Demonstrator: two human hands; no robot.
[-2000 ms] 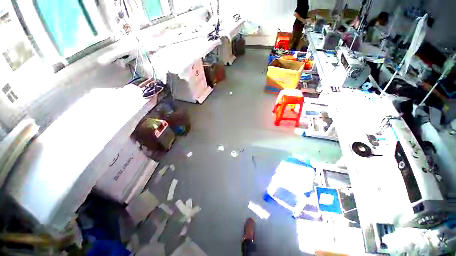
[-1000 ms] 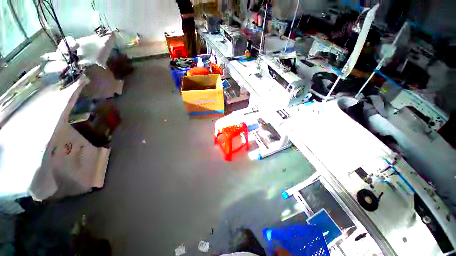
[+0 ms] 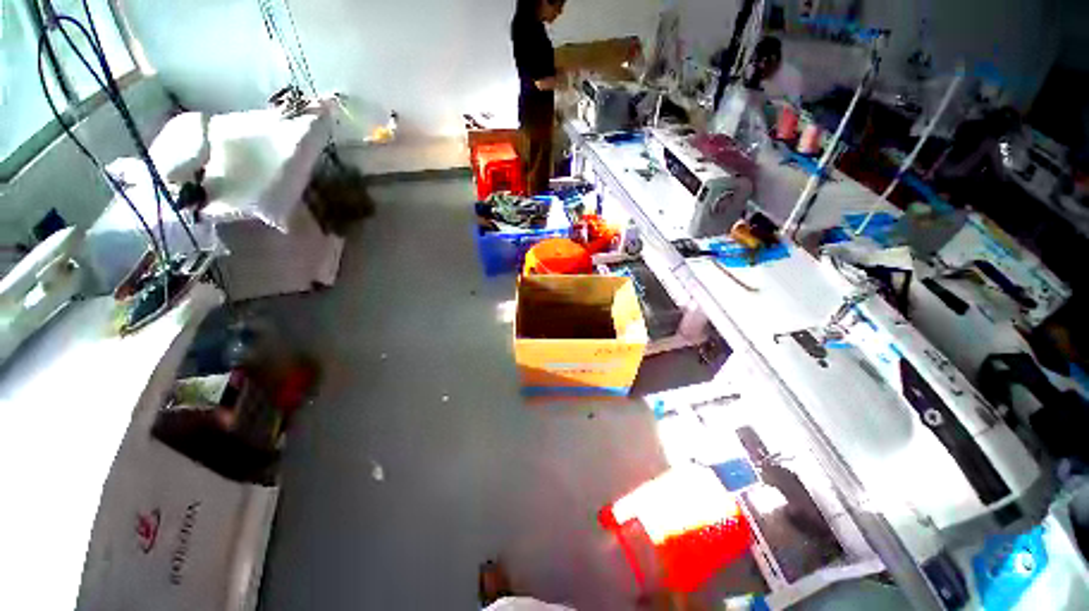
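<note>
Neither of my hands is in the picture. Nearest in front of me, a red stool [image 3: 681, 525] stands on the floor at the lower right, its seat washed out by glare. Beyond it stands an open brown cardboard box [image 3: 576, 364]. To the right, a white sewing machine [image 3: 937, 412] is set in a long white table [image 3: 764, 298]. A second sewing machine [image 3: 705, 185] stands farther along. A shoe tip and a pale shape, blurred, show at the bottom edge.
A person in black [image 3: 534, 96] stands at the far end by another red stool [image 3: 496, 171]. A blue crate [image 3: 508, 253] holds cloth behind the box. Left are white-covered ironing tables [image 3: 72, 406] with hanging hoses and a dark box [image 3: 221, 418]. Grey floor [image 3: 406, 394] runs between.
The view has moved forward along the aisle. The red stool and cardboard box are nearer and lower. The blue basket at the bottom has left the picture, and the person in black shows more fully.
</note>
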